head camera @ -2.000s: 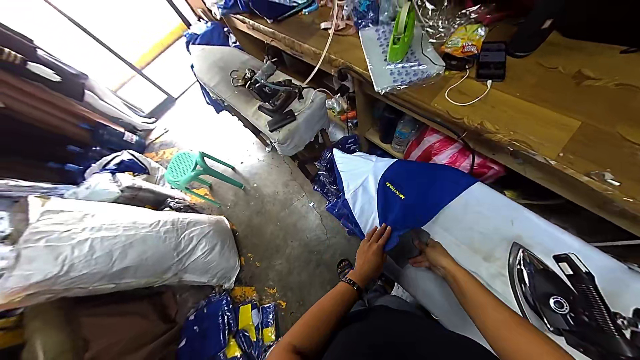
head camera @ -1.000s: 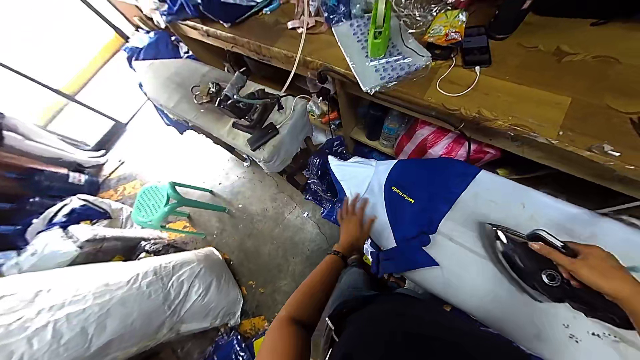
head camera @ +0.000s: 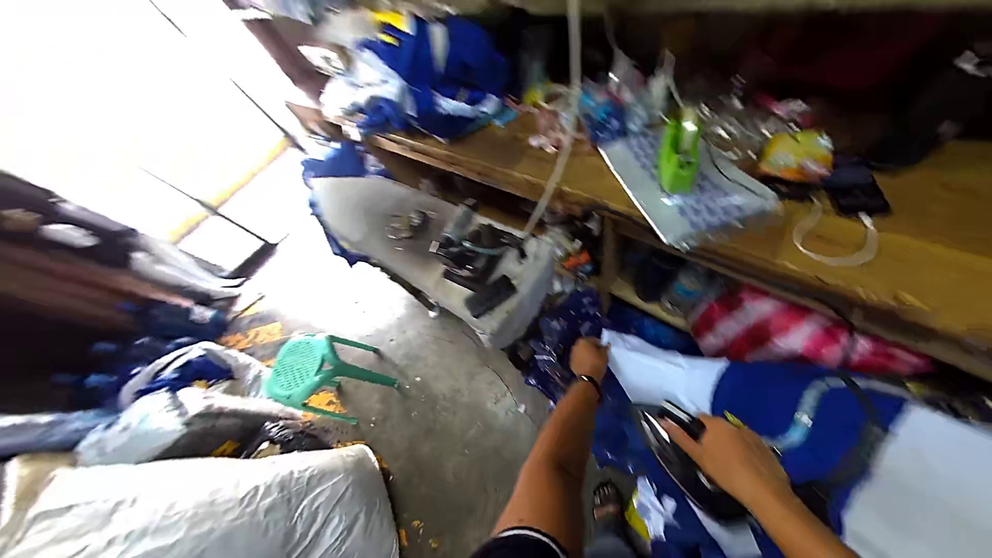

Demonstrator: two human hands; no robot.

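A blue and white garment [head camera: 666,372] lies across a padded ironing board with a pale cover [head camera: 914,473]. At the garment's white end, my left hand [head camera: 589,359] is closed on the fabric edge. My right hand [head camera: 728,457] grips the handle of a black electric iron [head camera: 690,473], which rests over the near part of the garment, to the right of my left hand. The iron's cord runs back over the blue fabric. The iron's soleplate is mostly hidden, and the picture is somewhat blurred.
A wooden workbench [head camera: 922,263] runs along the back, holding a green tape dispenser [head camera: 679,155] and a phone [head camera: 856,190] with a cable. Another padded board [head camera: 364,201] bears a second iron [head camera: 473,256]. A green plastic stool [head camera: 302,372] and a large white sack [head camera: 209,504] stand at the left.
The right hand has carried the iron left from the bare board onto the garment. My left hand, spread flat on the white part before, now holds its edge. The view has shifted.
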